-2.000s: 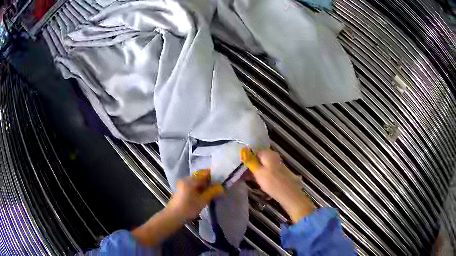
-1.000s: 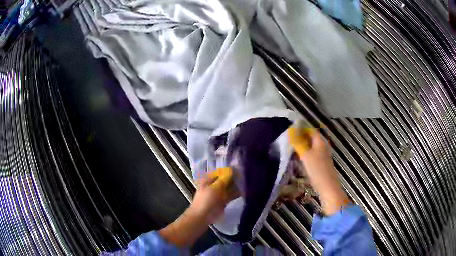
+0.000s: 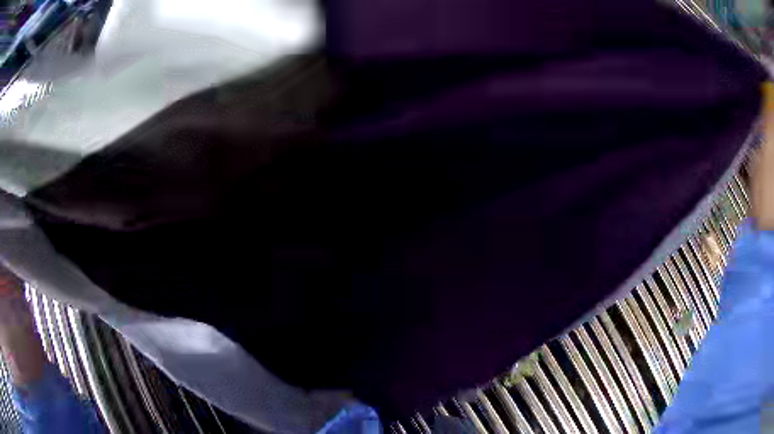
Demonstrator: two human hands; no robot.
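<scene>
The grey cloth (image 3: 182,343) is spread wide open close in front of me. Its dark purple inner side (image 3: 509,178) fills most of the view, with a pale grey rim below and a shiny pale part at the upper left. My right hand (image 3: 764,161) is at the right edge, partly cut off, with a yellow-covered fingertip on the cloth's right corner. My left hand (image 3: 13,318) is at the left edge, blurred and cut off, beside the cloth's left rim. Its fingers cannot be made out.
The rack's shiny parallel metal bars (image 3: 586,364) show below the cloth and along the right. More bars show at the lower left. Blue sleeves (image 3: 721,339) show at both sides. The cloth hides the middle of the rack.
The cloth's opening has come up close and spread wide, so its dark inner side now covers most of the view. My hands have moved far apart to the left and right edges.
</scene>
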